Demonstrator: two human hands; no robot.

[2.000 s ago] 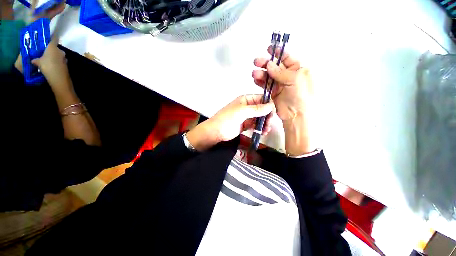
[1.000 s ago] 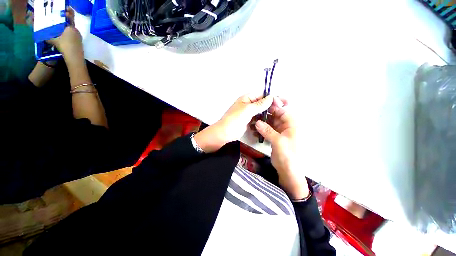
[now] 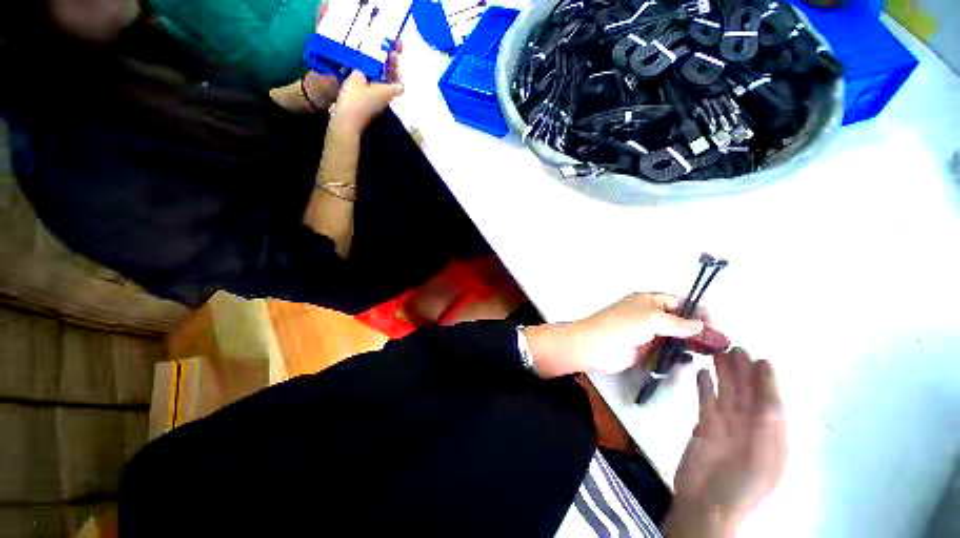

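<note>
My left hand (image 3: 632,334) holds a black coiled cable (image 3: 665,352) over the edge of the white tabletop (image 3: 590,236). Two thin cable ends with small connectors stick up and away from me, and a pale tie shows near the lower end of the coil. My right hand (image 3: 735,436) is just to the right of the cable, fingers spread and slightly blurred, with nothing in it. A large grey-white round tub (image 3: 642,189) stands beyond my hands, heaped with tied black cable coils.
Blue packaging (image 3: 474,74) stands left of the tub and a blue box (image 3: 879,65) behind it at right. At upper left, a neighbour's hands hold a blue and white package (image 3: 358,37). Cartons (image 3: 216,352) and a red stool (image 3: 453,299) are below the table edge.
The view has swung left, showing the whole tub. My right hand has come off the cable, which my left hand still holds.
</note>
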